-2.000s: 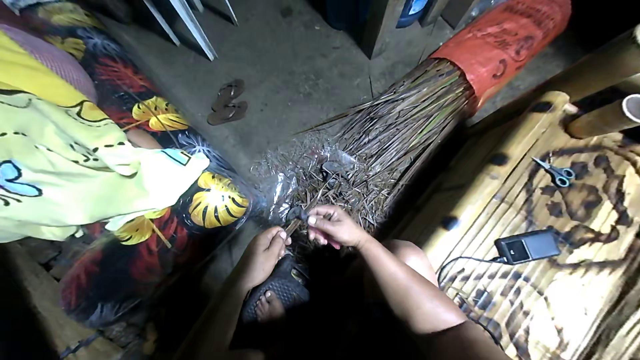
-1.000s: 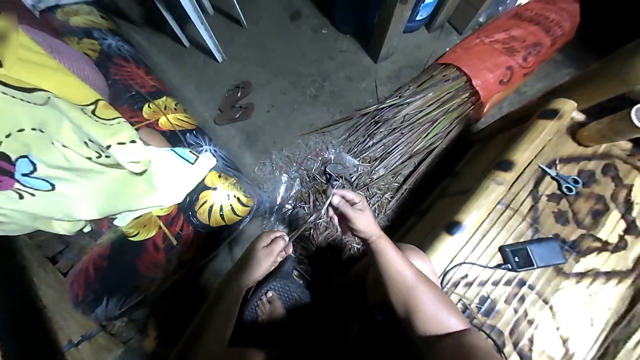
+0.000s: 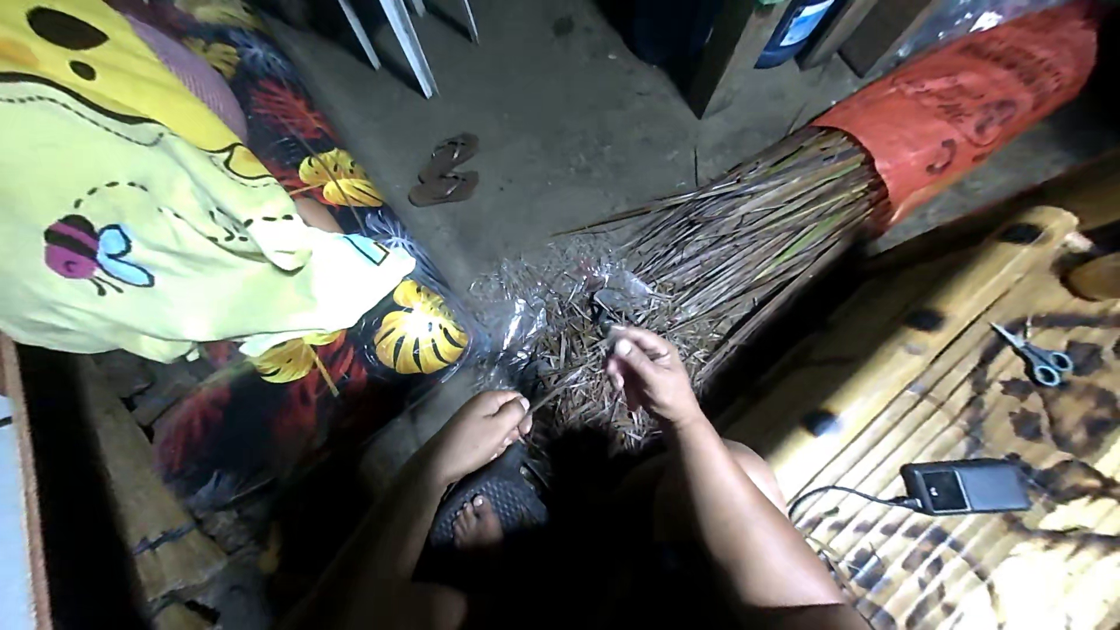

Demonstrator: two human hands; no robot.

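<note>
My left hand (image 3: 490, 433) is closed on a thin dry plant strip (image 3: 549, 399), low in the middle of the head view. To its right, my right hand (image 3: 646, 372) is raised with thumb and forefinger pinched on a small dark object (image 3: 615, 335), too small to identify. Beneath and beyond the hands lies a pile of dry plant scraps (image 3: 573, 346) with clear plastic (image 3: 516, 324). Long dry stalks (image 3: 761, 223) extend from a red plastic sack (image 3: 971, 109) toward the pile.
On the right, a bamboo bench (image 3: 875, 398) holds scissors (image 3: 1037, 357) and a dark device (image 3: 967, 486) with a cable. A floral-covered cushion (image 3: 289, 420) with a yellow-green cloth (image 3: 157, 236) is at left. Flip-flops (image 3: 446, 171) lie on the floor. A person's foot (image 3: 477, 523) is below my left hand.
Both hands were close together two seconds ago and are now farther apart. My right hand has moved right, away from my left hand.
</note>
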